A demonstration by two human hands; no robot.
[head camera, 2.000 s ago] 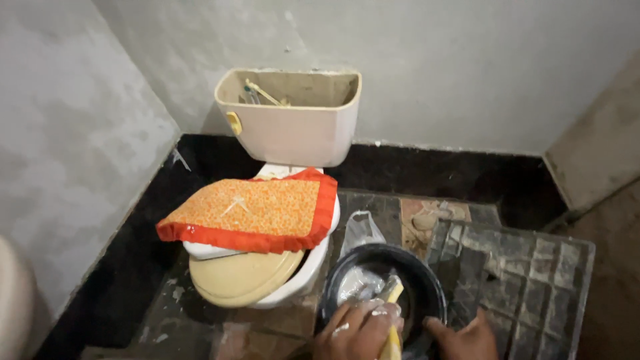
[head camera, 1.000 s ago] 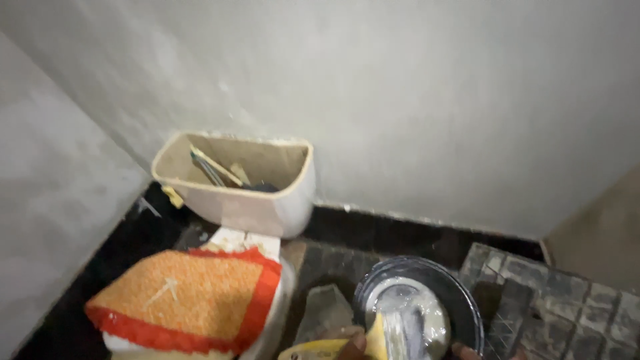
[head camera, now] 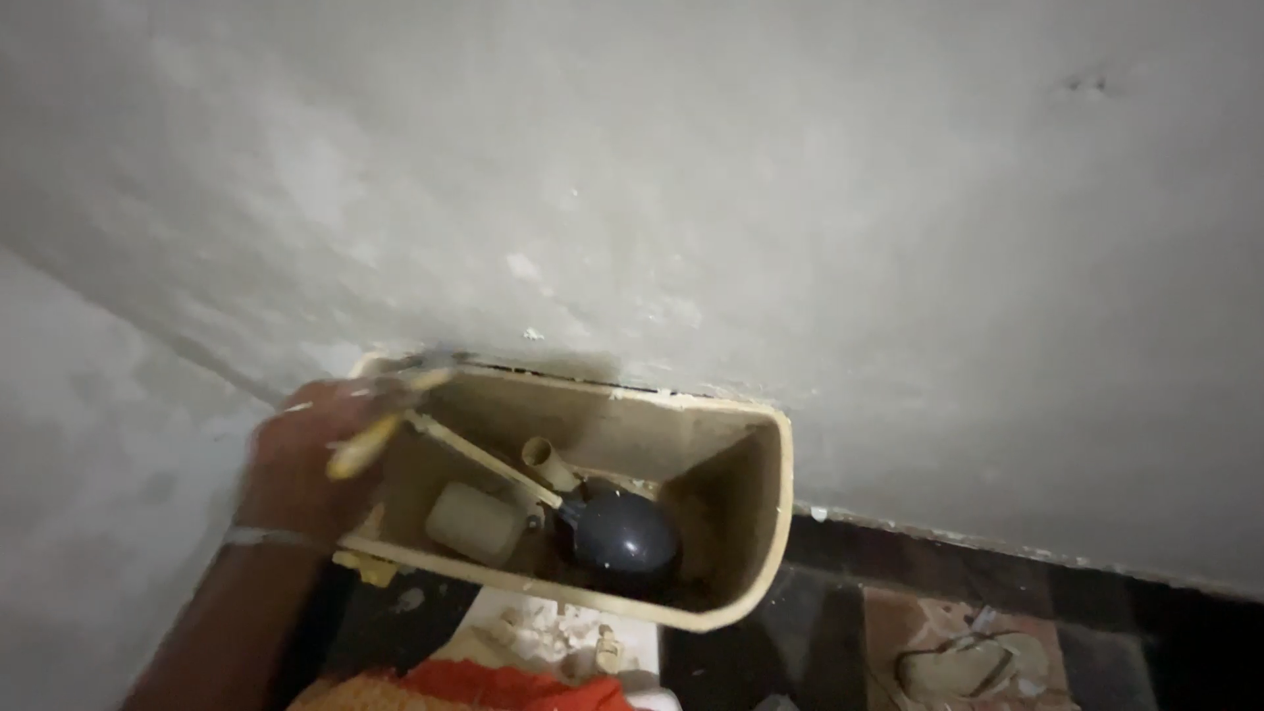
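Observation:
My left hand (head camera: 321, 434), blurred by motion and spotted with white paint, reaches in from the lower left and grips a paintbrush by its yellow handle (head camera: 363, 449). The brush's far end is smeared by blur and lies at the back left rim of the open toilet tank, close to the wall. Inside the beige toilet tank (head camera: 780, 494) are a black float ball (head camera: 627, 533) on a pale rod (head camera: 484, 459), an upright tube (head camera: 543, 459) and a pale block-like part (head camera: 474, 523). My right hand is out of view.
A grey patchy wall (head camera: 790, 217) rises behind the tank, and another wall (head camera: 79, 425) meets it at the left. Below are the toilet's white rear part (head camera: 563, 627) and an orange-red cloth cover (head camera: 504, 686). A pair of sandals (head camera: 963, 662) lies on the floor at the lower right.
My left hand, with the brush, has moved from the black paint bucket to the tank's back left rim. My right hand and the bucket have left the view, which has shifted toward the wall.

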